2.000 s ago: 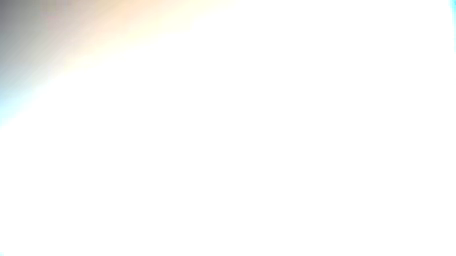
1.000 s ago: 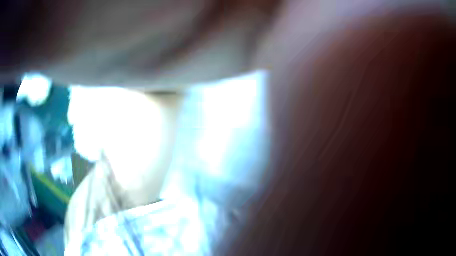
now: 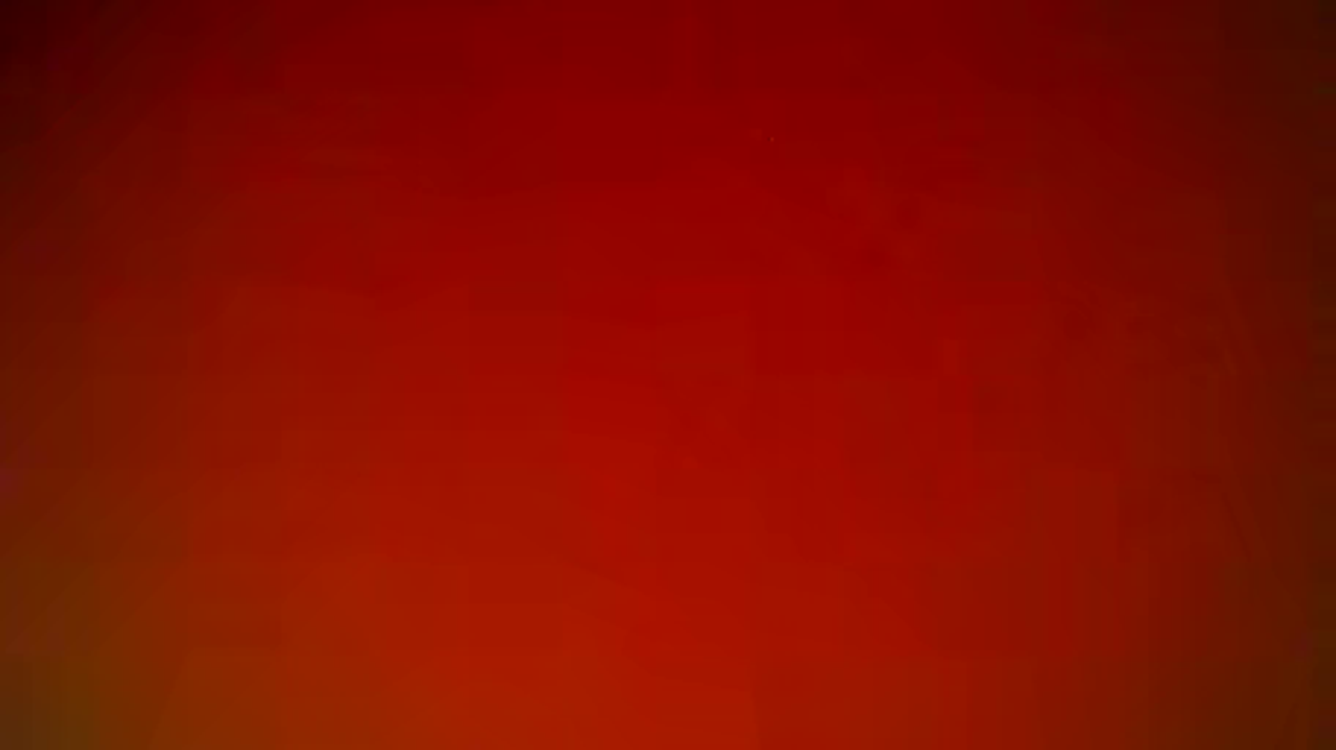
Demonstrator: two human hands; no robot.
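The head view is filled by a blurred, glowing red surface point(image 3: 659, 440), darker at the top and sides and more orange toward the bottom. Something covers the lens or lies right against it; I cannot tell what it is. No outline of a hand, finger, tool or work part can be made out. Everything beyond the red cover is hidden.
The view has gone from washed-out white, to blurred dark shapes with bright white and bluish patches and some green at the left, to an even red covering the whole picture.
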